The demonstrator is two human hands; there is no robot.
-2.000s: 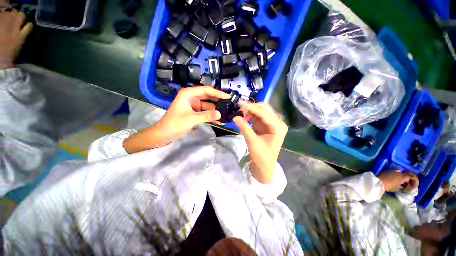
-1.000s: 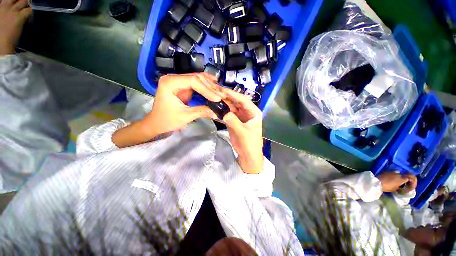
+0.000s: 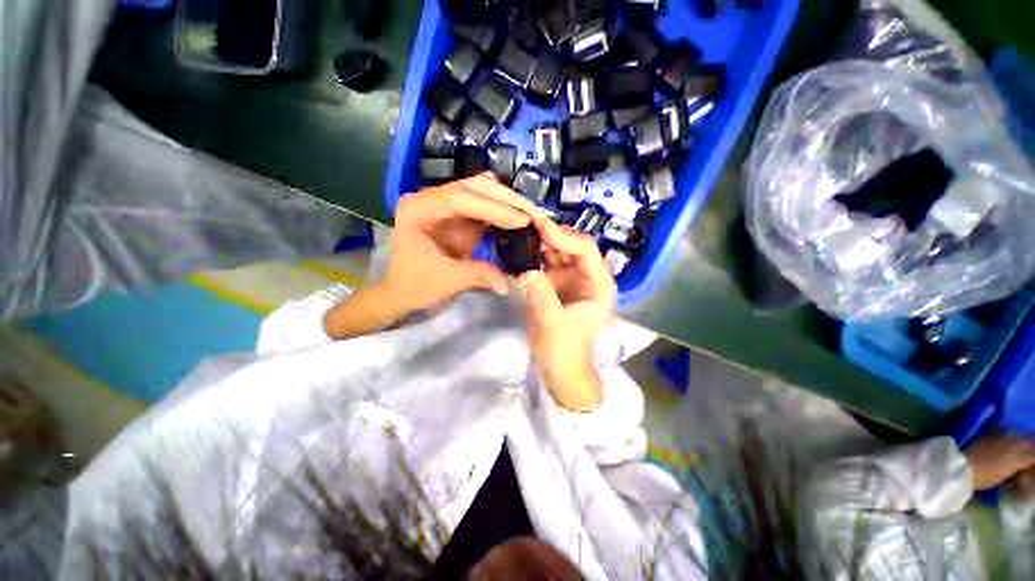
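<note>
A small black housing [image 3: 518, 250] is held between the fingertips of both hands over the near edge of the blue tray. My left hand [image 3: 437, 244] grips it from the left with thumb and fingers. My right hand [image 3: 568, 301] grips it from the right. The fingers cover much of the housing, so its bright band does not show. The blue tray [image 3: 670, 244] holds many black housings [image 3: 588, 127], several with silvery bands facing up.
A crinkled clear bag [image 3: 794, 244] with black parts and a white patch stands right of the tray, over a lighter blue tray [image 3: 908, 386]. A clear box [image 3: 227, 62] and a round black part [image 3: 359, 70] lie left. A neighbour's hand [image 3: 1001, 460] is at the right.
The whole view has shifted, so the trays and bag appear further right. Both hands have closed in around the housing since the earliest frame, where it showed more.
</note>
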